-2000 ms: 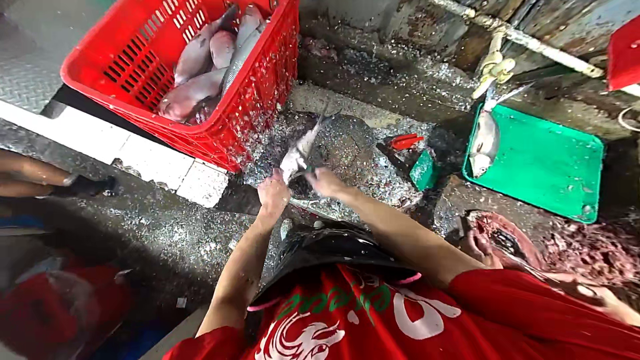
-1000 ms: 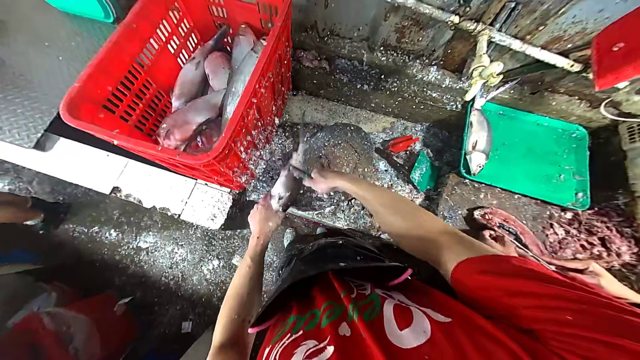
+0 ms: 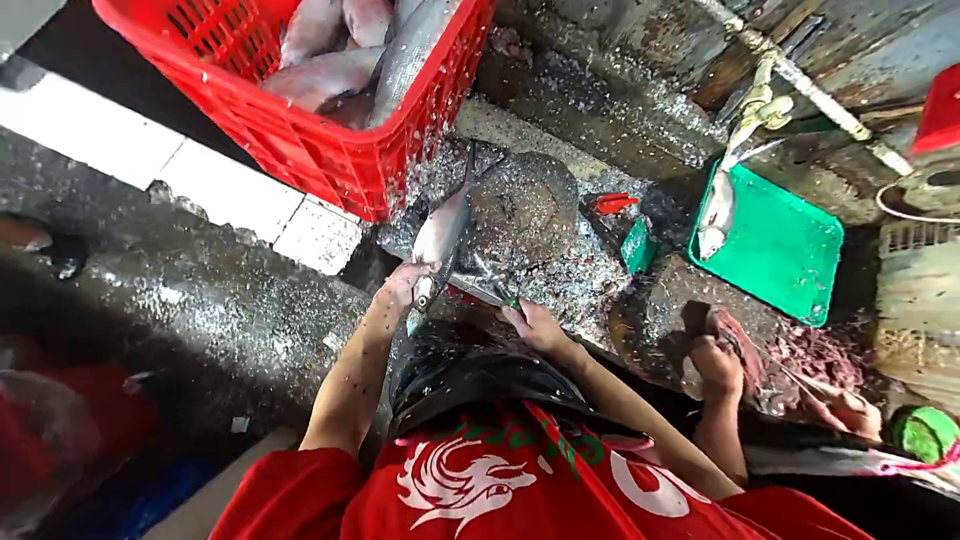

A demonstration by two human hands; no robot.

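My left hand [image 3: 407, 283] grips a silvery fish [image 3: 442, 232] near its head, the tail pointing away from me over the edge of a round, scale-covered block [image 3: 525, 206]. In my right hand [image 3: 531, 324] is a tool with a green handle, its metal part [image 3: 480, 288] beside the fish near the head; its exact kind cannot be told. Loose scales lie all around the block.
A red plastic crate [image 3: 300, 142] of fish stands at upper left beside white tiles [image 3: 225, 199]. Right of the block are a red object [image 3: 615, 202], a green piece [image 3: 637, 246] and a green tray [image 3: 780, 247] with one fish. A co-worker's hands [image 3: 716, 364] hold fish flesh at right.
The fish in my left hand has turned so that its side and eye show plainly. My right hand has drawn back toward my body with the tool. The view has moved closer.
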